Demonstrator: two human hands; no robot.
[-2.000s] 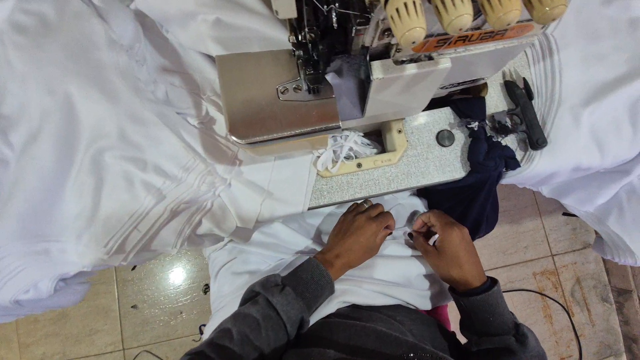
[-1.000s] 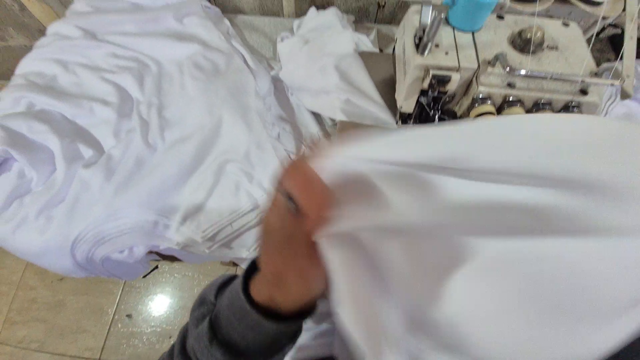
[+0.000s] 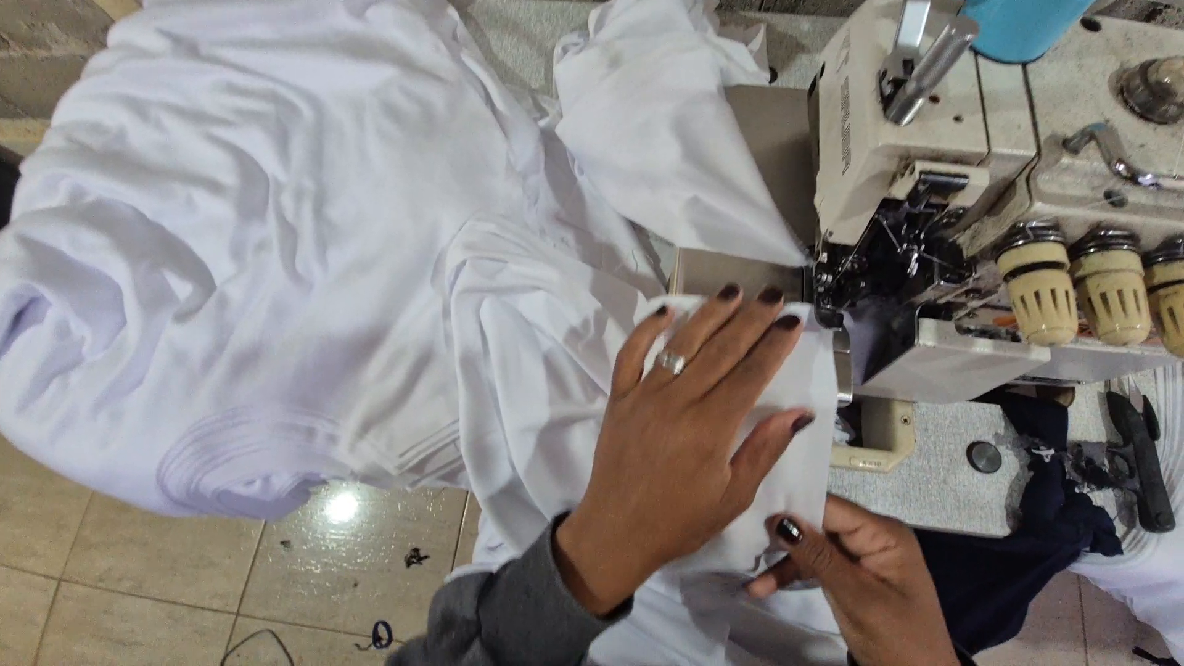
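Note:
My left hand (image 3: 689, 416), with a ring and dark nails, lies flat, palm down, on a piece of white fabric (image 3: 555, 398) just in front of the needle area of an overlock sewing machine (image 3: 934, 139). Its fingers are slightly apart. Lower right, my right hand (image 3: 860, 564) pinches the near edge of the same fabric between thumb and fingers. The fabric's straight right edge runs beside the machine's presser area (image 3: 832, 296). Another white piece (image 3: 675, 129) lies over the metal plate, one corner reaching the needle area.
A large heap of white fabric (image 3: 277, 203) fills the left side. Dark navy cloth (image 3: 990, 573) hangs over the table's near edge, with black-handled thread snips (image 3: 1142, 453) beside it. Cream tension knobs (image 3: 1041, 287) line the machine's front. Tiled floor (image 3: 166, 564) shows lower left.
The white fabric that was raised across the view a second ago now lies lower, before the machine. My left hand has come down flat on it, and my right hand is visible again.

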